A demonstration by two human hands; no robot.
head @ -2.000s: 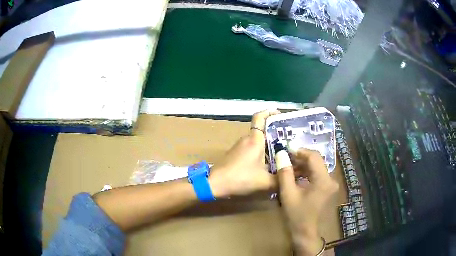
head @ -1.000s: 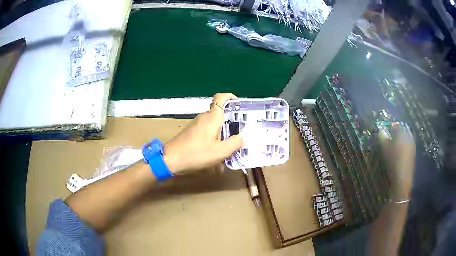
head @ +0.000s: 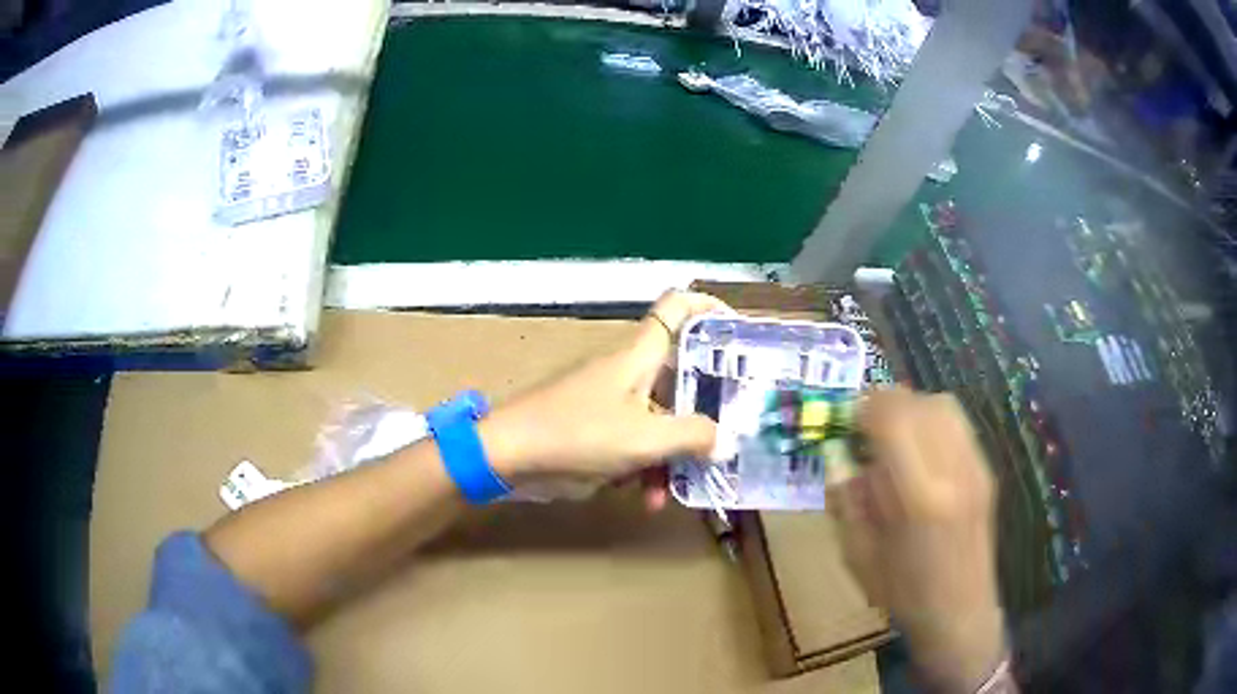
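My left hand grips the white housing shell by its left side, with the thumb over its inside. The shell is open towards me. A black block sits inside at the shell's left wall, beside my thumb. My right hand, blurred, holds a small green circuit board with a yellow component over the middle of the shell. Its fingertips hide the shell's lower right corner. A hand tool lies below the shell.
The brown component tray is under the right hand. Circuit board stacks stand at right. The green belt carries bagged parts. A white unit lies on the white board. A plastic bag and plug lie on the cardboard.
My right hand has come back from the board stacks at right with a circuit board, now over the shell. The shell was turned towards me with the black block left inside it.
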